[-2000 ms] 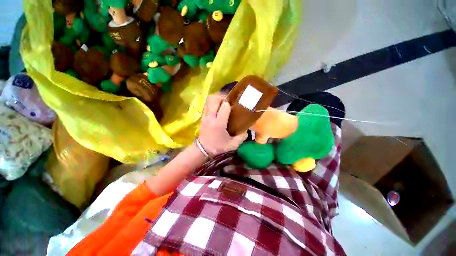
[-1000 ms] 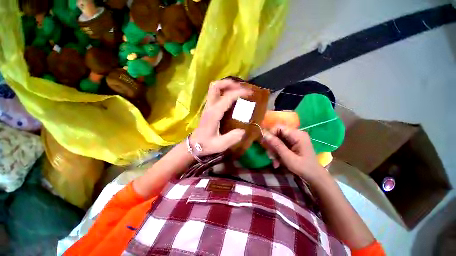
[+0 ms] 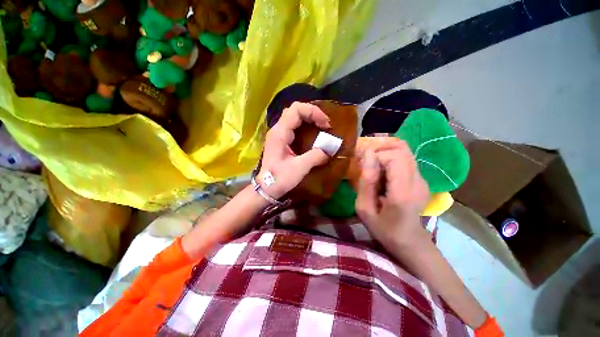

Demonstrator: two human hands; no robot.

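A potted-plant plush toy lies across the lap, its brown base (image 3: 345, 125) to the left and its green top (image 3: 435, 150) to the right. My left hand (image 3: 293, 155) grips the base, thumb beside the white label (image 3: 327, 143). My right hand (image 3: 393, 191) is just right of the base, fingers curled together and blurred, in front of the orange body (image 3: 378, 143). No needle can be made out in its fingertips. White thread (image 3: 431, 141) loops over the green top. A yellow knob (image 3: 437, 204) shows below the green.
A yellow sack (image 3: 227, 155) full of similar toys stands at upper left. An open cardboard box (image 3: 503, 168) with a small round item inside is at right. Other bags (image 3: 20, 204) lie at far left. A dark stripe (image 3: 460, 49) crosses the pale floor.
My right hand came into view and is now more curled and blurred beside the base. My left fingers have shifted around the label, which now looks folded. The view has shifted slightly.
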